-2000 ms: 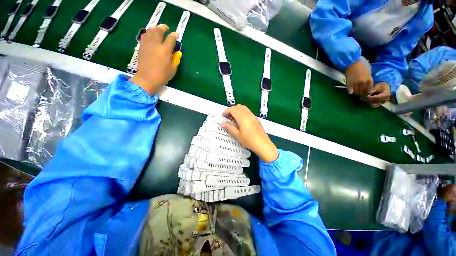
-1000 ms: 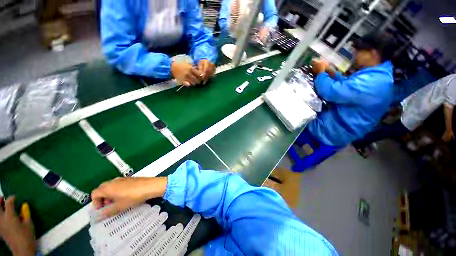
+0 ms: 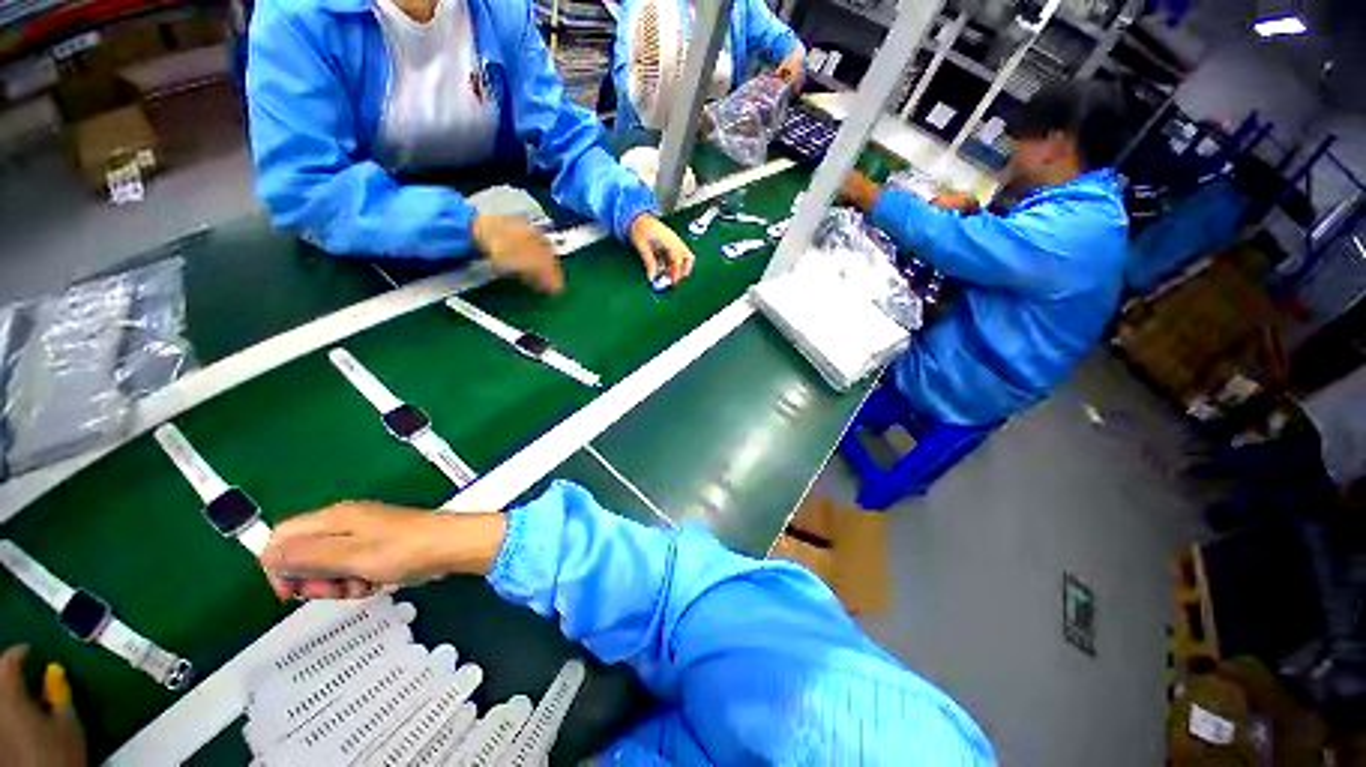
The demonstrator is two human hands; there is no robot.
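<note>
My left hand (image 3: 36, 722) is cut off by the lower left edge, with a yellow hand tool (image 3: 57, 688) showing in it. My right hand (image 3: 367, 549) is above the near belt rail, its fingers curled down and their tips hidden. It covers the lower end of a strapped watch (image 3: 232, 511) on the green belt. Below it is the fanned strap stack (image 3: 352, 697). Other strapped watches (image 3: 405, 421) lie spaced along the belt, one near my left hand (image 3: 86, 613).
The belt rail (image 3: 629, 387) runs diagonally. A co-worker (image 3: 390, 135) has both hands over the belt. Another person (image 3: 1019, 285) sits at the right beside bagged white bundles (image 3: 835, 318). Plastic bags (image 3: 93, 367) lie on the far bench at left. A metal post (image 3: 861, 128) stands by the belt.
The view has swung right, then slightly more. The opposite co-worker's hands have moved apart. The belt watches sit further right in view than one second ago. My right hand stays by the stack.
</note>
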